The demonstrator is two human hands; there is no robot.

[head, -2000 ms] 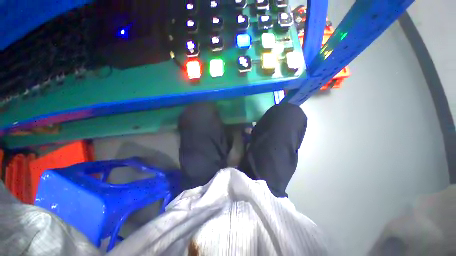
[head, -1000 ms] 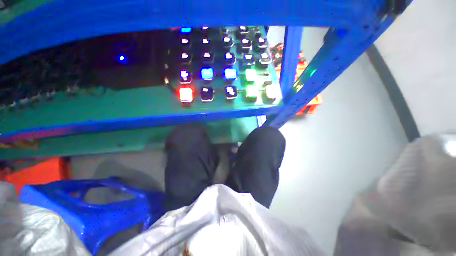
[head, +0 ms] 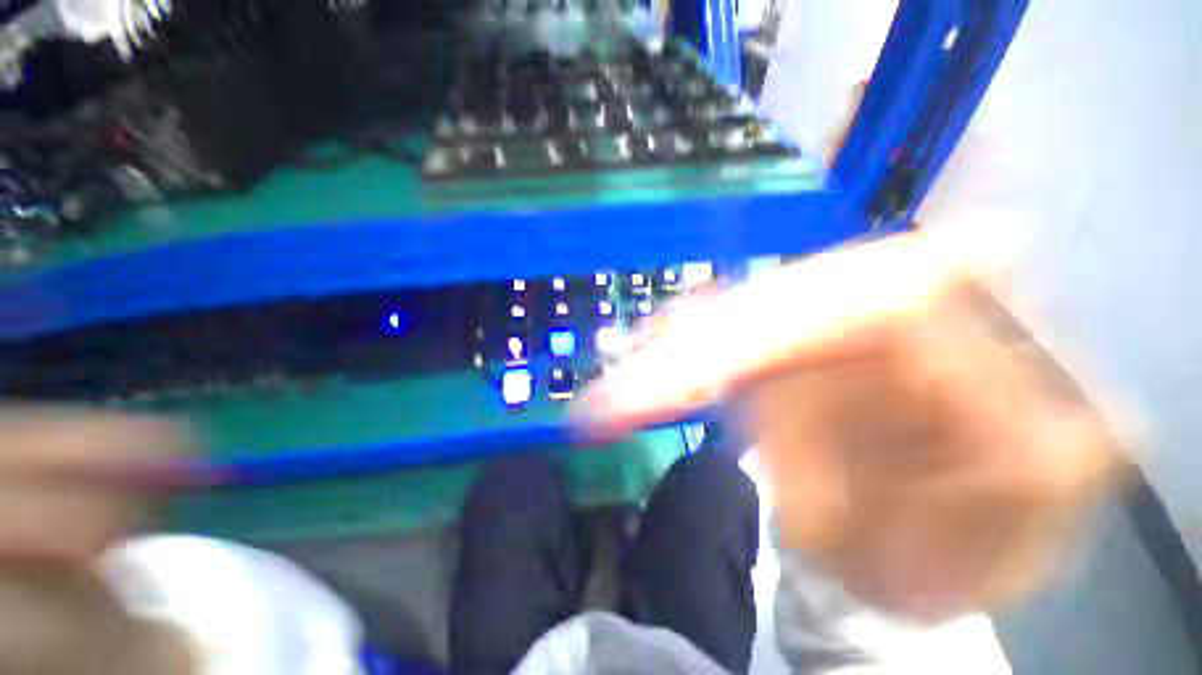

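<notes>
Small lit smartwatch units (head: pixel 562 342) stand in rows on the lower green shelf, some white, one blue. My right hand (head: pixel 896 409) is large and blurred at the right, in front of the rack's right part, and hides some of the watches; nothing can be made out in it. My left hand (head: pixel 79 495) is blurred at the left edge, partly cut off, in front of the lower shelf's left part. Whether it holds anything cannot be told.
The blue upper shelf beam (head: pixel 435 251) crosses the view. Above it, the upper green shelf (head: pixel 316 191) bears rows of small dark holders (head: pixel 606 119) and dark cables at left. A blue upright (head: pixel 923 106) stands at the right. My knees are under the lower shelf.
Both hands have come into view. The view has risen, so the upper shelf with its holders now shows and the lit watches appear smaller and lower. The stool is almost out of view.
</notes>
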